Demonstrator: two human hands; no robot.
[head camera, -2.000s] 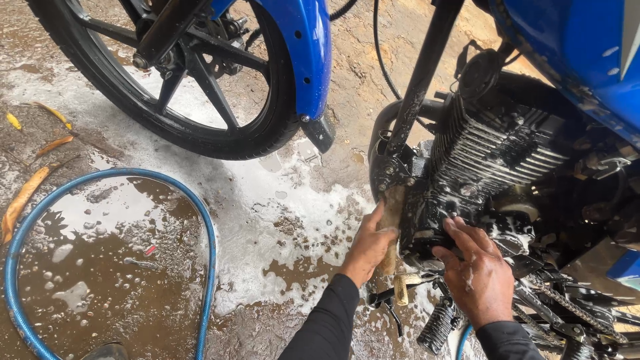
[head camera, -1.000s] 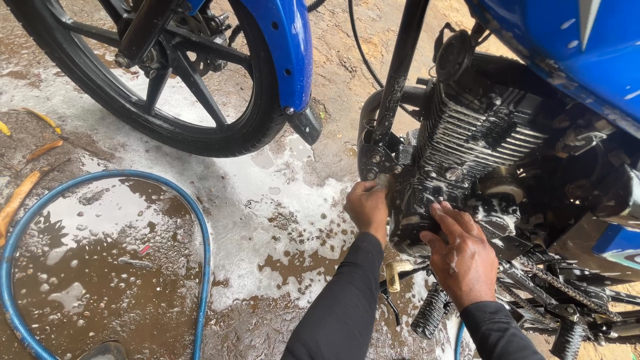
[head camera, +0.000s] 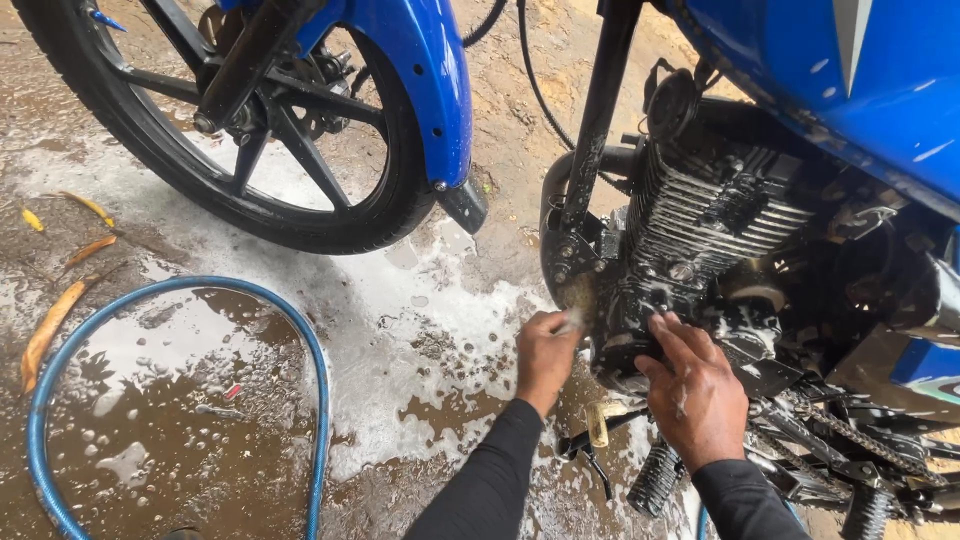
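Note:
A blue motorcycle stands over wet, soapy ground, its black finned engine (head camera: 712, 202) streaked with suds. My left hand (head camera: 546, 360) is closed around a light-coloured, blurred thing, perhaps a brush, at the front of the engine, just below the frame downtube (head camera: 604, 112). My right hand (head camera: 697, 382) rests its fingertips on the foamy lower engine case (head camera: 637, 330); nothing shows in it, though its palm is hidden. Under the hands are a pale yellowish pedal or lever end (head camera: 597, 424) and a ribbed rubber footpeg (head camera: 655, 478).
The front wheel (head camera: 322, 232) with its blue mudguard (head camera: 442, 90) is at upper left. A blue hose (head camera: 322, 375) loops over a muddy puddle. Dry leaves (head camera: 56, 322) lie at far left. A drive chain (head camera: 862, 435) runs at lower right, below the blue fuel tank (head camera: 900, 90).
My left hand has moved up along the engine's front; two seconds ago it held a long tan thing there. My right hand stays against the engine case.

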